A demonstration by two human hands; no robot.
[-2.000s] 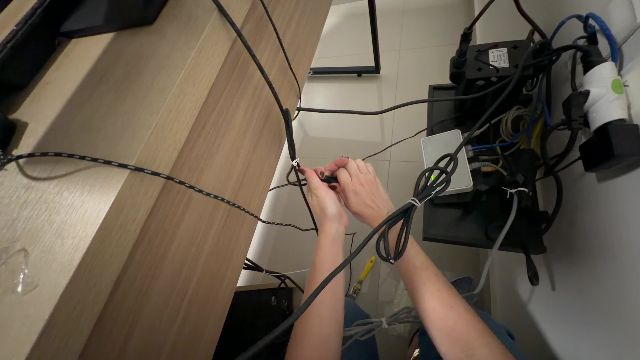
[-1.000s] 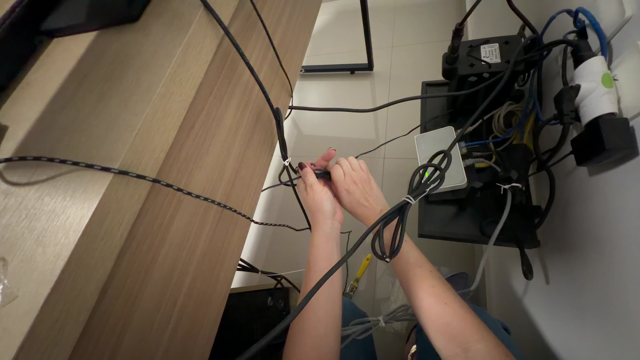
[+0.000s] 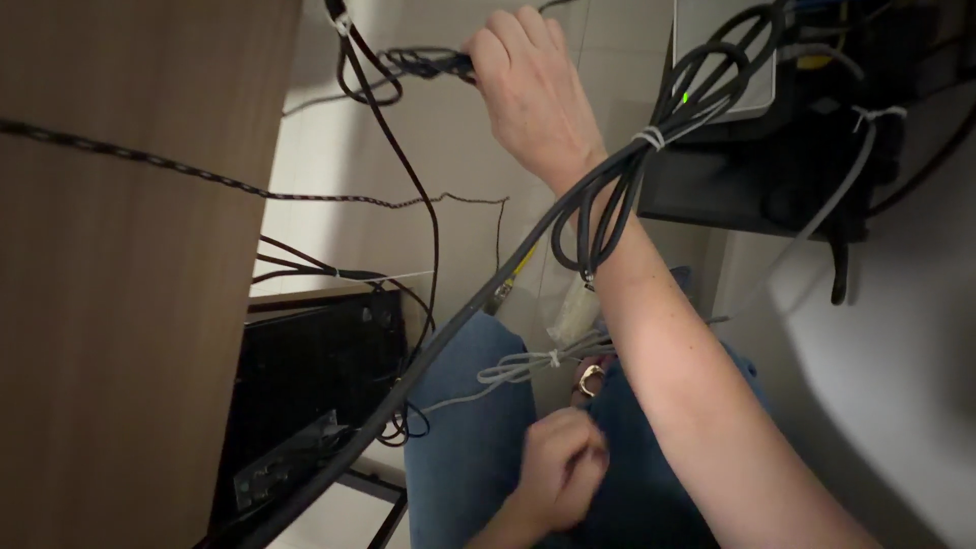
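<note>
My right hand (image 3: 526, 88) is shut on one end of a folded bundle of thin black cable (image 3: 428, 62) at the top. Left of the bundle hangs a black cable loop (image 3: 396, 91) under a white tie (image 3: 341, 23). My left hand (image 3: 560, 469) is low in front of my knees, blurred, its fingers curled; whether it holds anything cannot be told. A thick black cable (image 3: 457, 320) runs diagonally, and its coiled part (image 3: 648, 137), bound with a white tie, crosses in front of my right forearm. A grey cable bundle (image 3: 518, 367) with a white tie lies above my left hand.
A wooden desk panel (image 3: 145, 320) fills the left side. A black-and-white braided cord (image 3: 191, 171) crosses it. At upper right a white box (image 3: 732, 84) with a green light sits on a black tray (image 3: 709, 191). A yellow-handled tool (image 3: 511, 278) and a clear packet (image 3: 576, 309) lie below.
Both hands were together at the black cable near the desk edge. My left hand has come away, down toward my knees; my right stays on the cable. The view has moved closer and lower.
</note>
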